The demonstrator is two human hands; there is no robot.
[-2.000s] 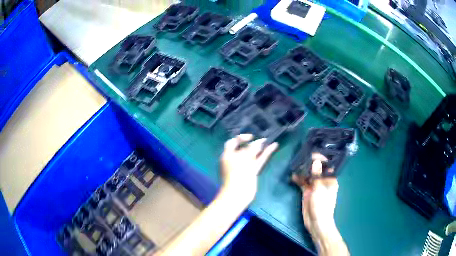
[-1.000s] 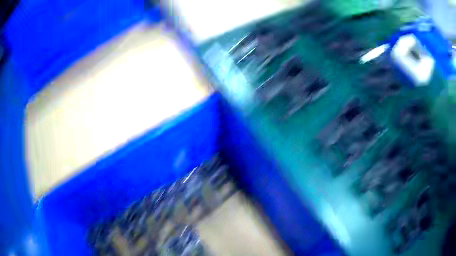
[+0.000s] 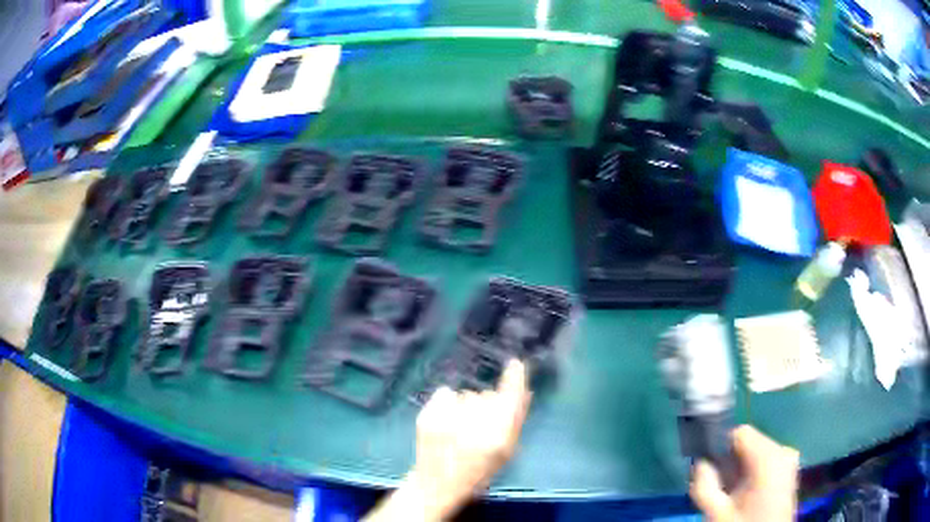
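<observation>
Black plastic housings lie in two rows on the green mat; one housing (image 3: 382, 316) is in the front row. My left hand (image 3: 469, 433) is at the lower end of the rightmost front housing (image 3: 520, 321), with a finger over it and the others at its edge; the grip is partly hidden. My right hand (image 3: 753, 479), cut off by the bottom edge, holds the dark lower part of a blurred object (image 3: 704, 372) with a whitish-grey top. What this object is, I cannot tell.
The black press fixture (image 3: 653, 280) stands behind the hands. A blue parts bin (image 3: 770, 168), red parts bin (image 3: 855, 209), squeeze bottle (image 3: 819, 273), cream dot sheet (image 3: 780, 350) and white wipe (image 3: 882, 326) are at right. A blue crate (image 3: 92, 464) is at lower left.
The view has swung right from the crate, bringing the fixture and bins in. My right hand held a housing two seconds ago; now it holds the dark object with the whitish-grey top.
</observation>
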